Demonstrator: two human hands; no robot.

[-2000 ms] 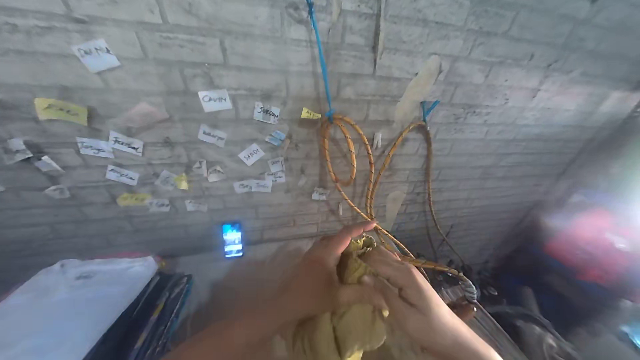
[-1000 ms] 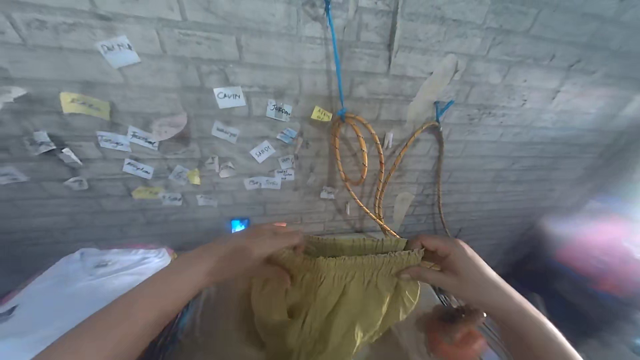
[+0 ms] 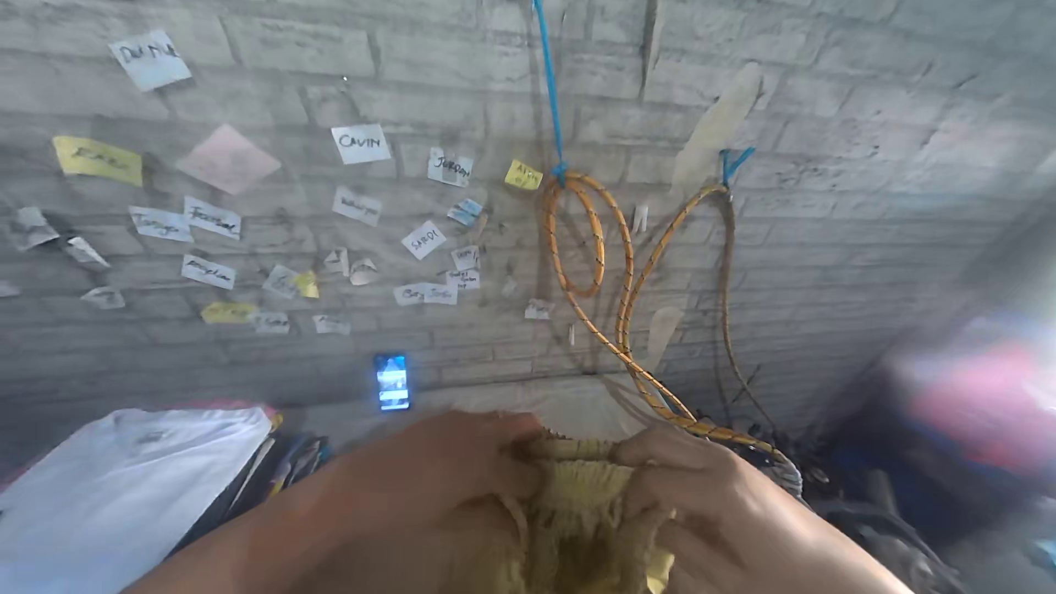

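Observation:
An olive-yellow garment with a gathered elastic waistband (image 3: 582, 487) is at the bottom centre, bunched between my two hands. My left hand (image 3: 487, 462) grips the left side of the waistband. On the right side, my right hand (image 3: 689, 487) holds the gathered cloth, with its fingers curled over the edge. The garment's lower part is cut off by the frame, and some of it is hidden behind the hands.
Folded clothes with a white shirt (image 3: 140, 487) on top lie at the left. A lit phone (image 3: 393, 383) is by the wall. An orange cord (image 3: 631, 272) hangs in loops from blue ties. Paper notes (image 3: 360, 143) bearing writing dot the brick wall. Blurred pink and dark items stand at right.
My hands have come closer together than one second ago, when they held the waistband spread wide. The waistband is now bunched between them.

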